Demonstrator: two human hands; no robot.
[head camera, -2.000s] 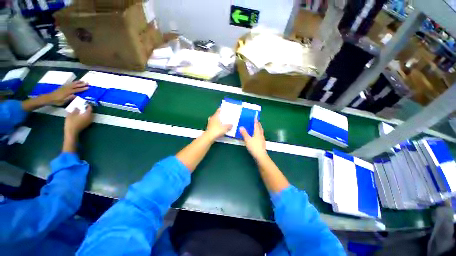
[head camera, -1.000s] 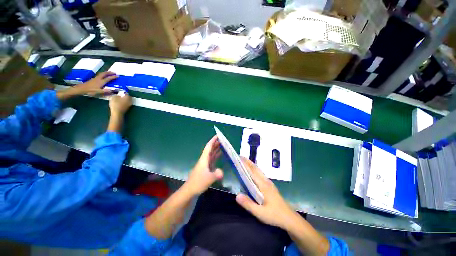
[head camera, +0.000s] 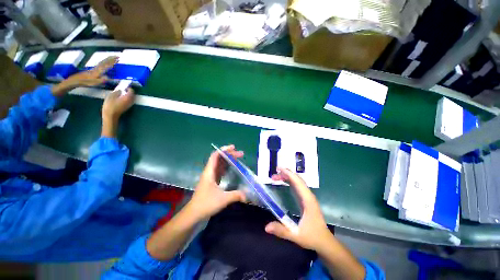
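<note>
A thin blue-and-white box cover (head camera: 255, 186) is tilted edge-on above the bench's front edge, slightly blurred. My left hand (head camera: 211, 188) is at its upper left end, fingers behind it and thumb apart; whether it grips is hard to tell. My right hand (head camera: 304, 219) is at its lower right end, with the thumb and palm at the cover and the fingers spread. Just beyond my right hand, a shallow white tray (head camera: 311, 158) lies on the near green surface. It holds a black device with a rounded head and long band (head camera: 273, 155) and a small dark oval part (head camera: 300, 162).
Blue-and-white boxes (head camera: 359, 97) stand on the far green lane beyond a pale rail (head camera: 219, 114). Covers or boxes (head camera: 430, 186) lean in a stack at right by a metal post. At left, a neighbouring worker's hands (head camera: 116, 101) hold a small white piece. Cartons stand behind.
The box seen in my hands two seconds ago is no longer there. The white tray now lies on the bench and the thin cover is between my hands. My right fingers have spread since one second ago.
</note>
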